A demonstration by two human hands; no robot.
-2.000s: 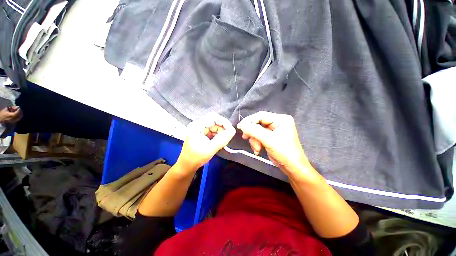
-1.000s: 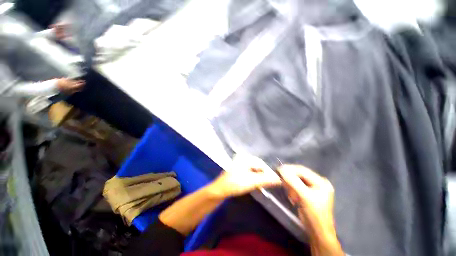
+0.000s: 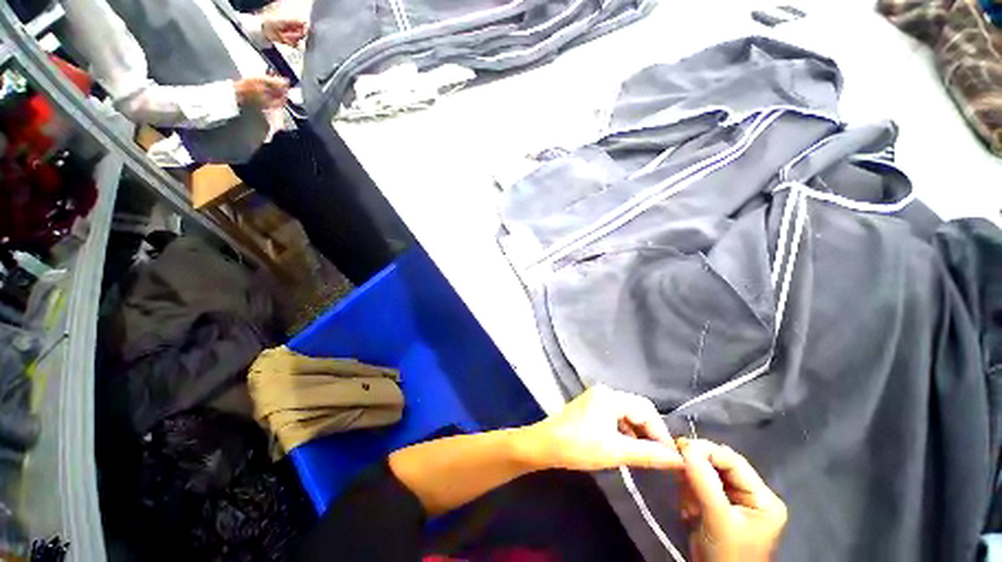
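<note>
A dark grey jacket (image 3: 868,362) with white-bound seams lies spread on the white table (image 3: 440,198). Its lower edge with a narrow white binding (image 3: 648,514) runs below my hands. My left hand (image 3: 610,430) and my right hand (image 3: 731,499) meet at the fingertips over this edge, thumbs and fingers pinched together. A short fine line like thread shows just above the fingertips. A needle cannot be made out. A pale stitched line (image 3: 699,357) runs on the grey cloth above my hands. What each hand pinches is too small to tell.
A blue bin (image 3: 379,318) with folded khaki cloth (image 3: 330,397) stands below the table edge. Another person (image 3: 214,104) in white sleeves stands at upper left, beside more grey garments (image 3: 461,44). Brown checked cloth (image 3: 967,66) lies at upper right.
The view has swung left and up, so the other person and more of the table show. My hands now appear lower and further right, still together at the jacket's edge.
</note>
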